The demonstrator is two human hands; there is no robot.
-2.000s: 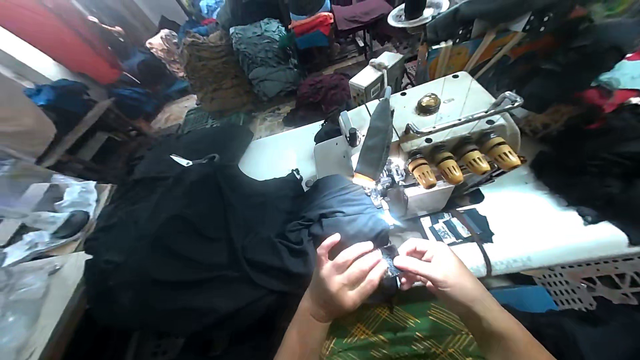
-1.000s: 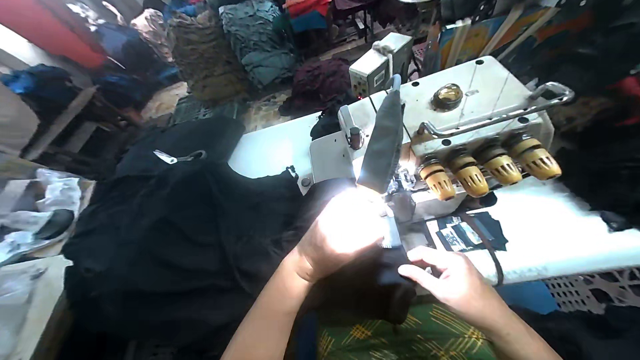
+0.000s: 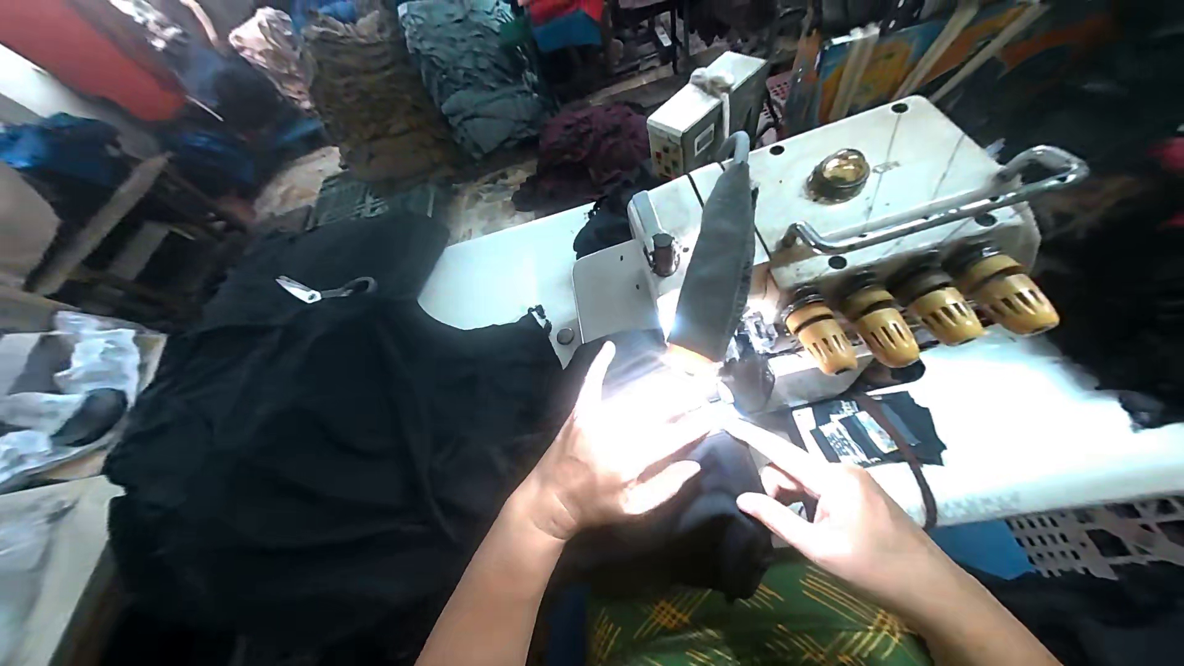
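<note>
A white overlock sewing machine (image 3: 911,194) with several yellow tension knobs stands on the white table. Black fabric (image 3: 721,518) lies beneath its needle area, under a bright lamp glare. My left hand (image 3: 615,453) rests on this fabric with its fingers spread, left of the presser foot. My right hand (image 3: 823,504) has its fingertips at the fabric's right edge near the needle area; the glare hides the exact contact. A large black cloth pile (image 3: 324,435) spreads to the left, with metal thread snips (image 3: 319,291) on top.
Dark labels with white print (image 3: 869,430) lie on the table right of my hands, crossed by a brown strap (image 3: 911,453). A white box (image 3: 708,111) stands behind the machine. Bundled clothes (image 3: 472,74) fill the floor beyond. Plastic-wrapped items (image 3: 79,388) sit at the far left.
My left hand has opened out flat over the fabric, its fingers now spread. My right hand has moved up toward the needle area.
</note>
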